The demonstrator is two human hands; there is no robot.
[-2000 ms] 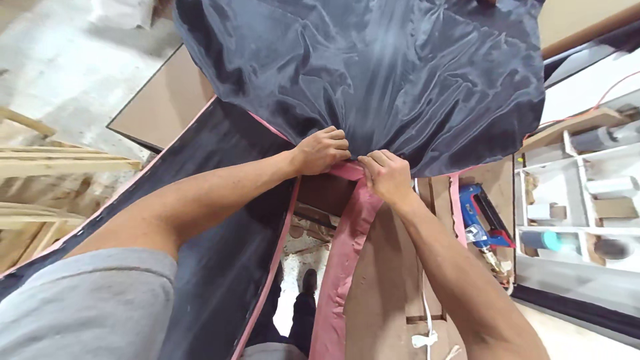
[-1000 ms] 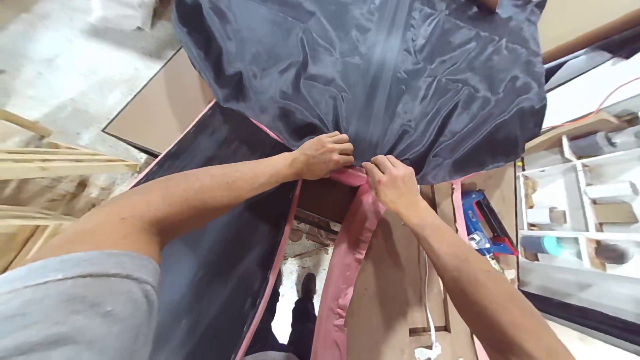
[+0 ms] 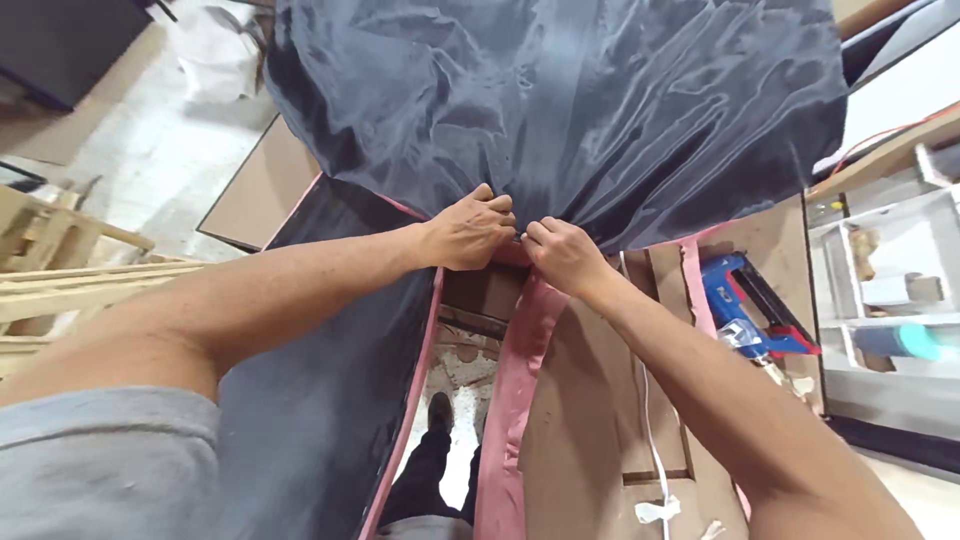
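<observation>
Both hands meet at the lower edge of a shiny dark fabric (image 3: 555, 112), which bunches into creases that fan out from them. My left hand (image 3: 472, 229) grips this edge with curled fingers. Just to its right, my right hand (image 3: 564, 255) pinches the same edge, above a strip of pink fabric (image 3: 517, 375) that hangs down. Their fingertips are nearly touching, and what lies under the fingers is hidden. A blue pneumatic staple gun (image 3: 739, 304) lies on the brown panel to the right of my right hand. Dark fabric with pink edging (image 3: 315, 390) covers the panel under my left forearm.
A brown frame panel (image 3: 577, 390) with a white cord (image 3: 651, 420) stands at the lower right. Beyond it is a compartmented white tray (image 3: 885, 330) with small items. Wooden slats (image 3: 90, 289) lie at the left. Through a gap below my hands, the floor and a shoe show.
The dark fabric's folds have shifted around my hands. Both hands stay at its lower edge, and my left hand's fingers are raised differently.
</observation>
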